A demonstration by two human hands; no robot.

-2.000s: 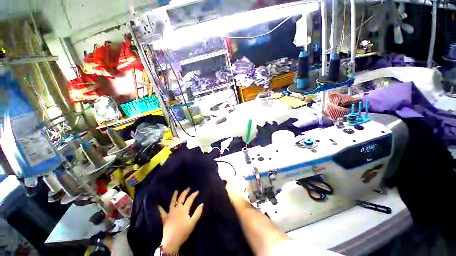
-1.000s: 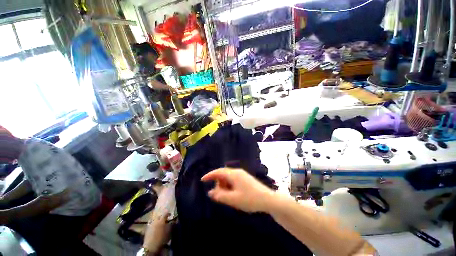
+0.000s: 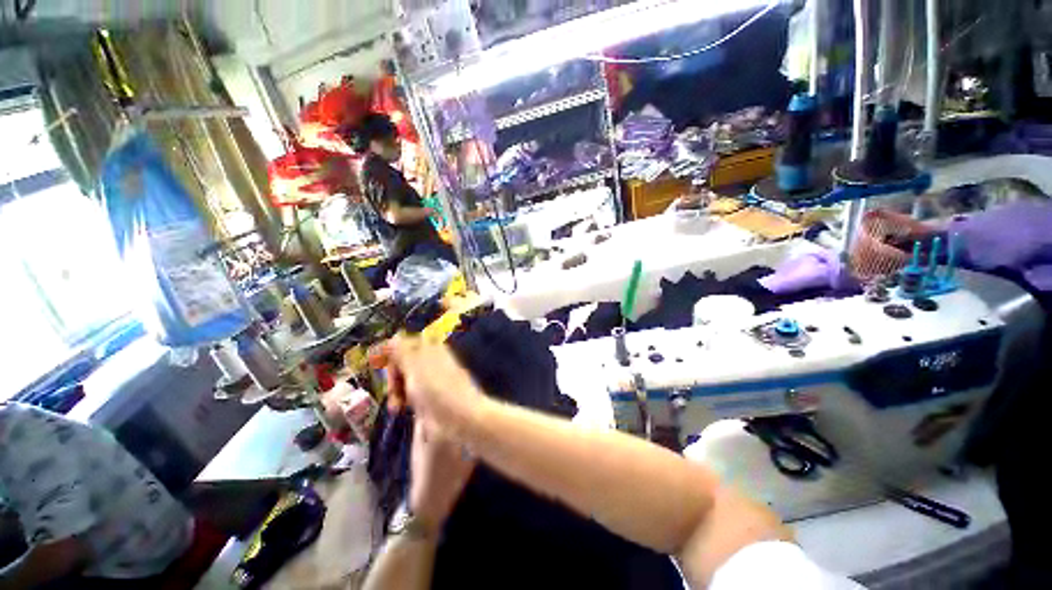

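A heap of dark cloth (image 3: 508, 363) lies left of the sewing machine (image 3: 808, 386) and hangs down in front of me. My right hand (image 3: 427, 375) reaches across from the lower right to the heap's left edge; its fingers are blurred. My left hand (image 3: 441, 467) is just below it, partly hidden by my right wrist, with a band at its wrist. The hands overlap, and whether either grips cloth cannot be told. Scissors with black handles (image 3: 794, 444) rest against the machine body. A slim black tool (image 3: 932, 507) lies right of the bed.
A green stick (image 3: 631, 290) stands at the head's left end. Pale thread cones (image 3: 260, 363) are at left, dark cones (image 3: 797, 144) above the machine. A pink basket (image 3: 886, 244) and lilac cloth (image 3: 1004, 236) are behind right. One person (image 3: 87, 496) is at lower left, another (image 3: 392, 190) farther back.
My right hand has moved left and up from over the dark cloth to its far left edge. My left hand has come up beside it. The view has swung left, then partly back right.
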